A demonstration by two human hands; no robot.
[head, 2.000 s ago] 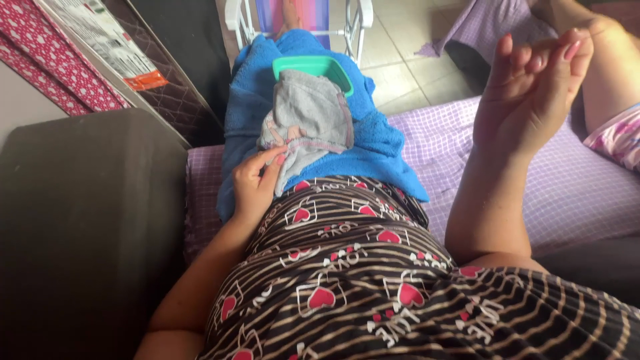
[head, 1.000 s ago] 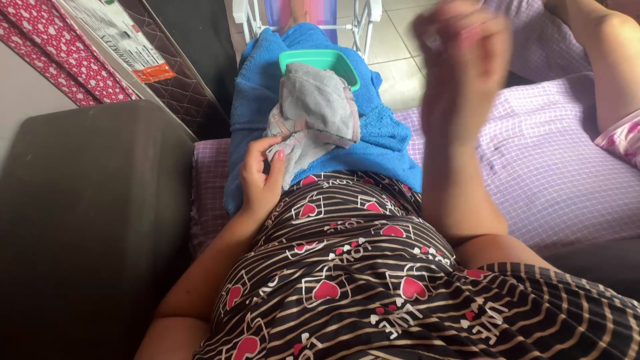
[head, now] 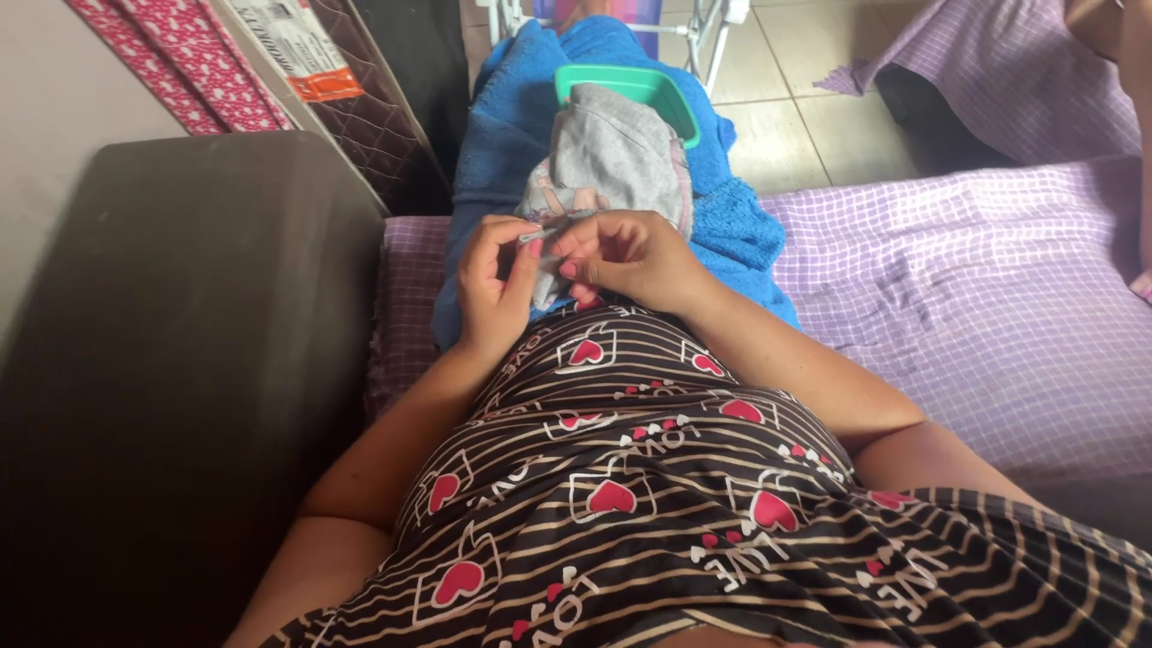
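Note:
A grey cloth garment [head: 616, 153] with a pinkish print and a pink stitched edge lies over my lap. My left hand [head: 499, 279] pinches its near edge between thumb and forefinger. Close beside it, my right hand [head: 634, 261] has its thumb and fingertips drawn together at the same edge; whether it holds a needle or thread is too small to tell. Beneath the garment a blue towel [head: 495, 162] covers my legs. A green plastic tub [head: 675, 108] sits on the towel behind the garment, partly hidden by it.
A dark padded armrest [head: 180, 360] stands at my left, with a quilted mattress [head: 369, 135] upright behind it. A purple checked cover [head: 945, 297] spreads over the seat to the right. Beyond the towel is a white-framed folding chair [head: 711, 45]. Another person's limb shows at the upper right.
My right hand, raised at the right in both earlier frames, has come down and left to the garment beside my left hand. My left hand still pinches the cloth.

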